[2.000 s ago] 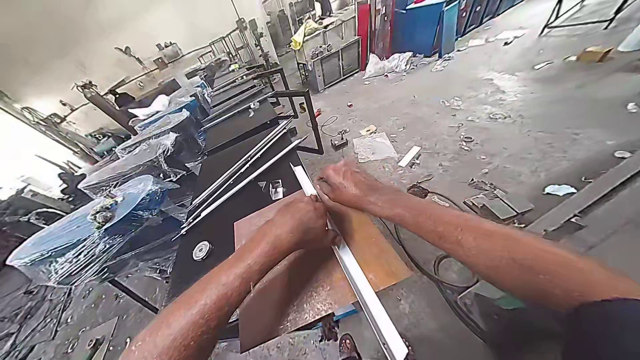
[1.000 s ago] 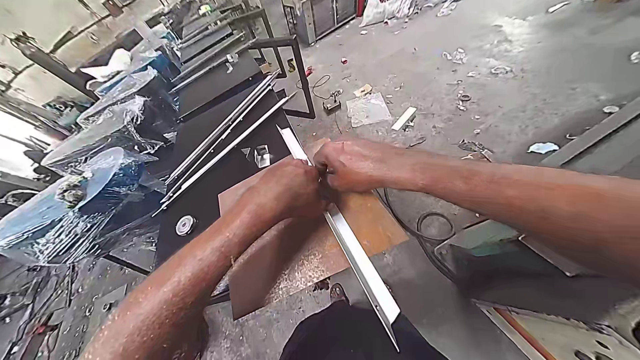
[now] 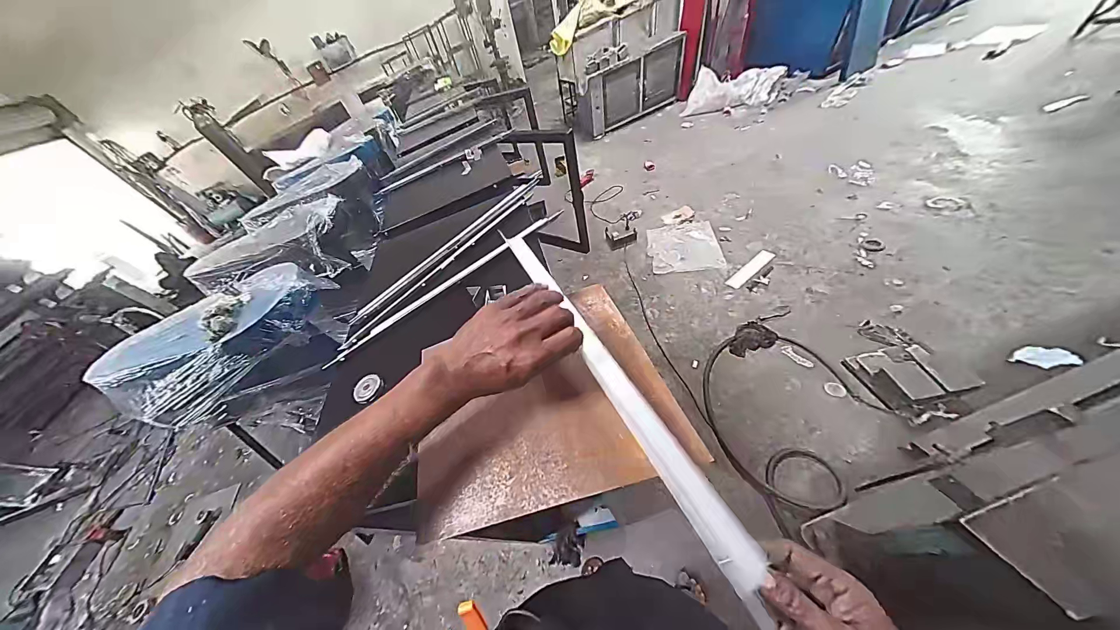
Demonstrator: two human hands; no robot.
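Observation:
A long white metal strip (image 3: 643,420) slants from the black panel across a brown, worn board (image 3: 525,455) to the lower right. My left hand (image 3: 512,341) lies against its upper part, fingers bent over the near edge; whether they grip it is unclear. At the lower end, my right hand (image 3: 814,591) holds the strip between thumb and fingers. Several thin metal strips (image 3: 437,267) lie on the black panel (image 3: 407,302) beyond the board. A small round disc (image 3: 367,388) rests on that panel, left of my left forearm.
Plastic-wrapped blue pieces (image 3: 210,341) stand along the left. A black metal frame (image 3: 577,192) rises behind the panel. On the floor to the right are a coiled cable (image 3: 713,385), flat metal pieces (image 3: 910,372) and scraps. A metal structure (image 3: 989,490) occupies the lower right.
My right hand has moved from beside my left hand, near the strip's middle, down to its lower end. My left hand has shifted toward the upper end, its fingers straighter.

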